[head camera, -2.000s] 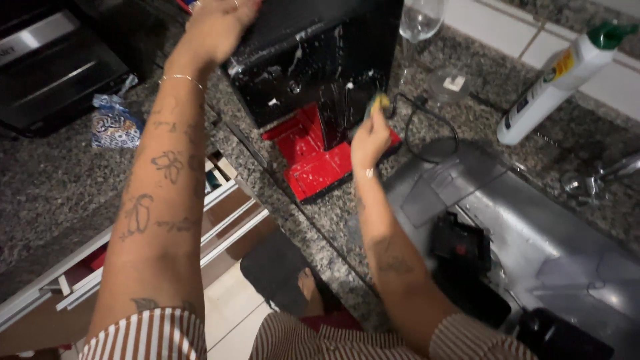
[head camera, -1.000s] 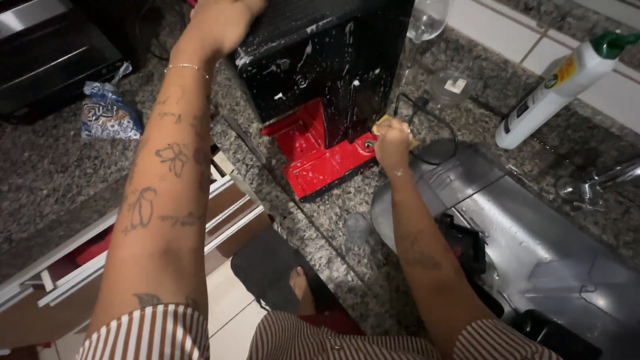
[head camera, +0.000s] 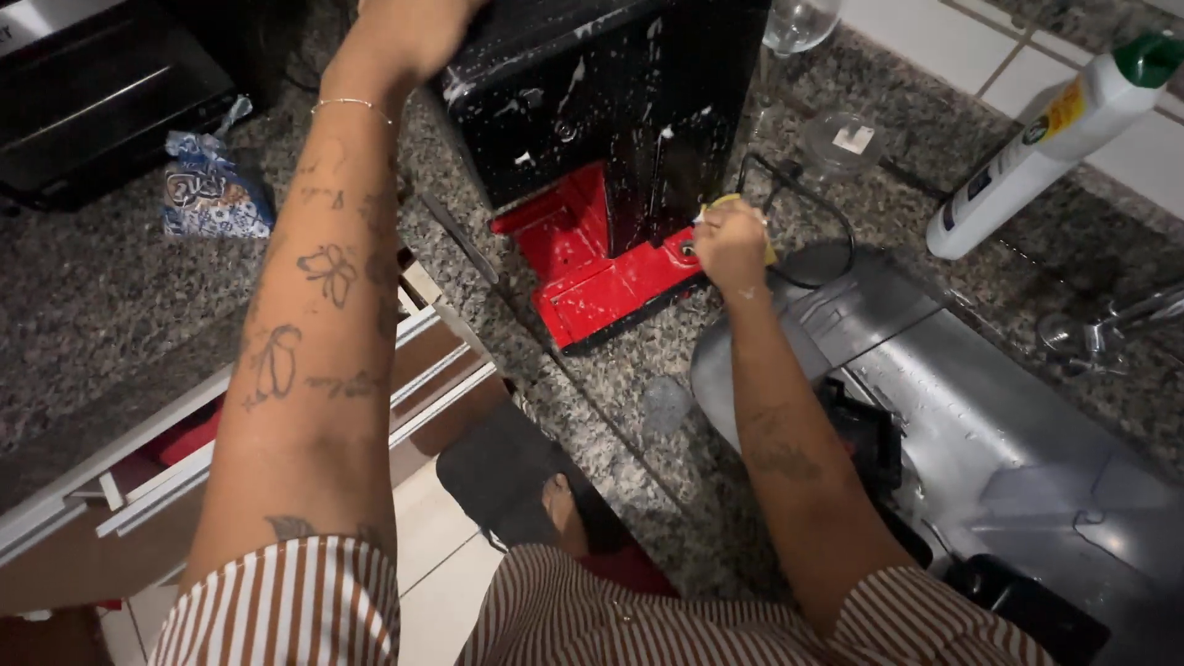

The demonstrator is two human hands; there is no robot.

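Note:
A black appliance (head camera: 573, 102) with a red base (head camera: 620, 291) stands on the granite countertop, spotted with white foam. My left hand (head camera: 416, 32) lies at its upper left edge; the fingertips are cut off by the frame's top, so its grip cannot be told. My right hand (head camera: 731, 242) is closed around a yellow sponge (head camera: 770, 250), at the right end of the red base. A black cable (head camera: 846, 222) loops on the counter just right of that hand.
At right, a steel sink (head camera: 999, 398) holds black parts (head camera: 860, 435), near a faucet (head camera: 1110, 324). A white bottle with a green cap (head camera: 1045, 148), a clear lid (head camera: 844, 143) and a glass (head camera: 800, 23) stand behind. Left are a blue-and-white packet (head camera: 213, 190), a black oven (head camera: 102, 92) and open drawers (head camera: 435, 370).
My right hand, with the sponge, has moved down from beside the black body to the right end of the red base. My left hand has stayed at the appliance's top left.

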